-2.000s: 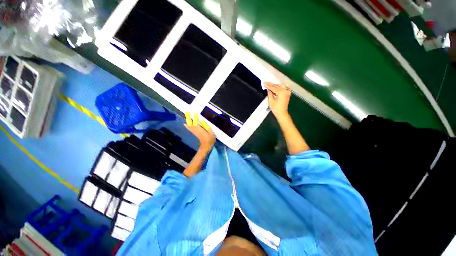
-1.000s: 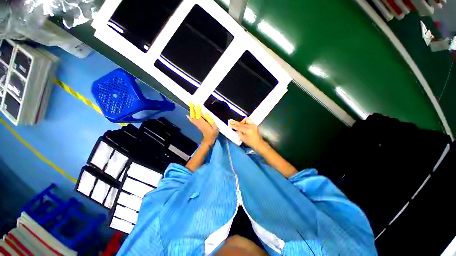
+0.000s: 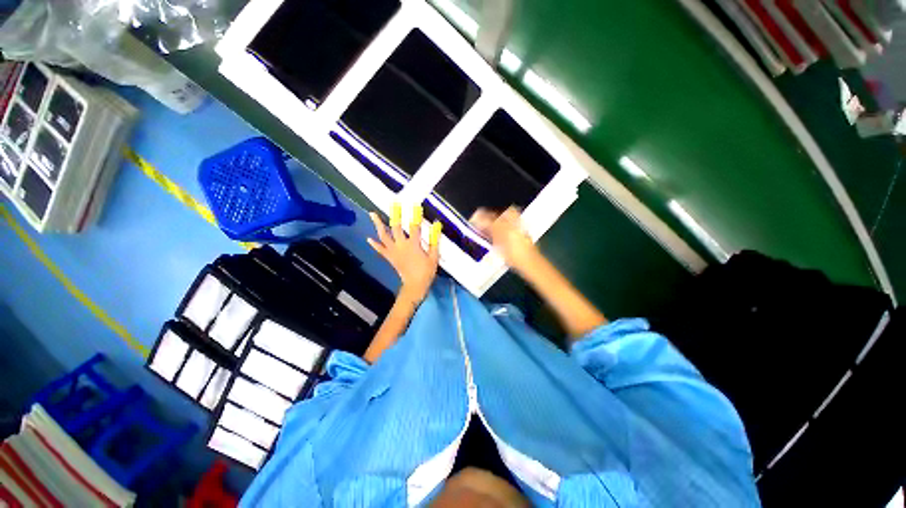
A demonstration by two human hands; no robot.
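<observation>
A white foam tray lies slanted on the green bench, with glossy black screen panels in its three openings. The nearest screen panel reflects a ceiling light along its lower side. My left hand, with yellow finger cots, rests with fingers spread at the tray's near edge, not gripping it. My right hand is over the near panel's lower right part, its fingers bent and blurred by motion. Whether a wipe is in those fingers cannot be told.
A blue stool stands left of the bench. Black trays with white rectangles and a stack of six-opening foam trays are on the blue floor. Crumpled clear plastic lies upper left. A black mass is at right. Red-edged trays lie upper right.
My right hand has moved from the panel's far right side down to its near end. My left hand's fingers have spread. The tray appears slightly shifted in view.
</observation>
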